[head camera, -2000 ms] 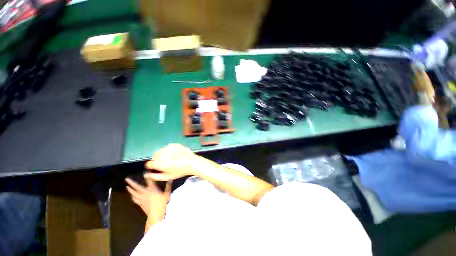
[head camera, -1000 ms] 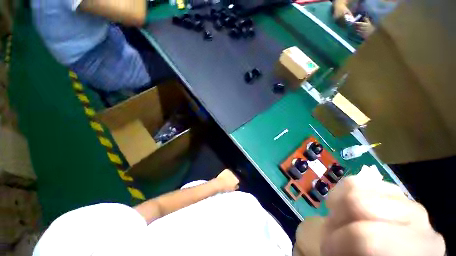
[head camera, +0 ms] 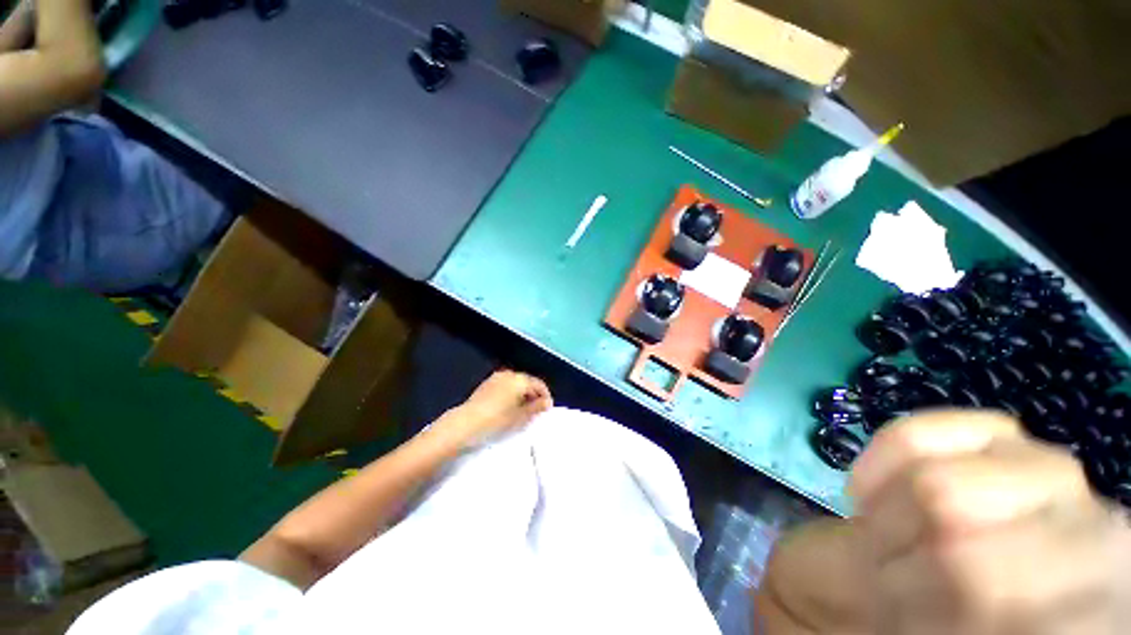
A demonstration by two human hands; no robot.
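Note:
The reddish-brown fixture (head camera: 698, 321) lies on the green bench with its loop handle towards me. It holds a glossy black shell (head camera: 742, 335) at each of its four positions, beside dull dark blocks. Tweezers (head camera: 806, 292) lie along its right side. My left hand (head camera: 506, 403) is loosely curled over my lap, off the bench's front edge; whether it holds anything is hidden. My right hand (head camera: 974, 515) is large, blurred and curled at the lower right, close to the camera, in front of part of the shell pile (head camera: 1005, 360). Its fingertips are not clear.
Behind the fixture are a glue bottle (head camera: 829, 186), a thin rod (head camera: 719, 175) and a cardboard box (head camera: 742, 84). A white strip (head camera: 587, 221) lies left, tissue (head camera: 909, 249) right. Loose shells (head camera: 538, 60) sit on the grey mat. An open carton (head camera: 254, 341) and a seated person (head camera: 93, 205) are at left.
The view has swung round and come nearer the fixture. My hands were together near the front edge and are now apart. The tweezers now show beside the fixture.

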